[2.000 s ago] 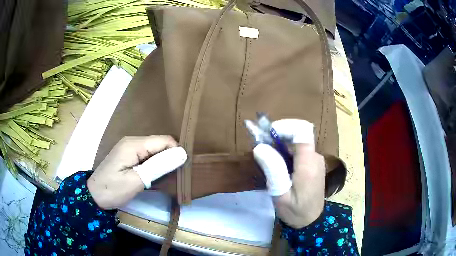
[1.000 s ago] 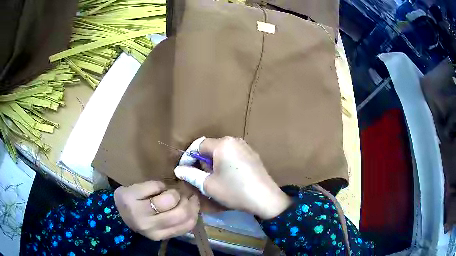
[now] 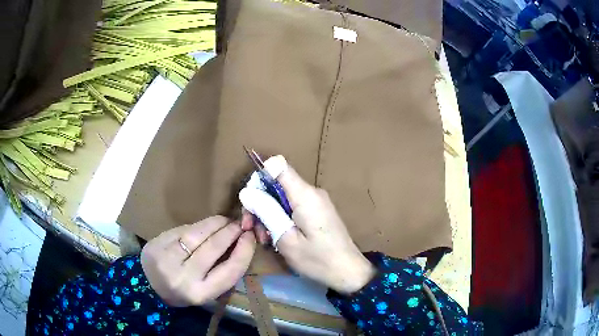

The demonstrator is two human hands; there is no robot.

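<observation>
The brown tote bag (image 3: 276, 98) lies flat with a small cream label (image 3: 345, 34) near the top of its centre seam. My right hand (image 3: 309, 230), with white finger covers, holds the thread snips (image 3: 272, 186), blades pointing up and left over the bag. My left hand (image 3: 200, 259), with a ring, pinches the bag's near edge, its fingertips beside my right fingers. What lies between the fingertips is hidden. A brown strap (image 3: 261, 305) hangs down over the table's near edge.
A heap of yellow-green strips (image 3: 154, 36) lies at the upper left. A white sheet (image 3: 128, 154) shows under the bag. Brown material (image 3: 39, 52) stands at the far left. A red panel (image 3: 506, 230) and a white-covered table edge (image 3: 558, 190) are on the right.
The straps have dropped from the bag's face to the near side. The snips came left with my right hand, and their blades now point more upward. The left fingers have drawn together at the edge.
</observation>
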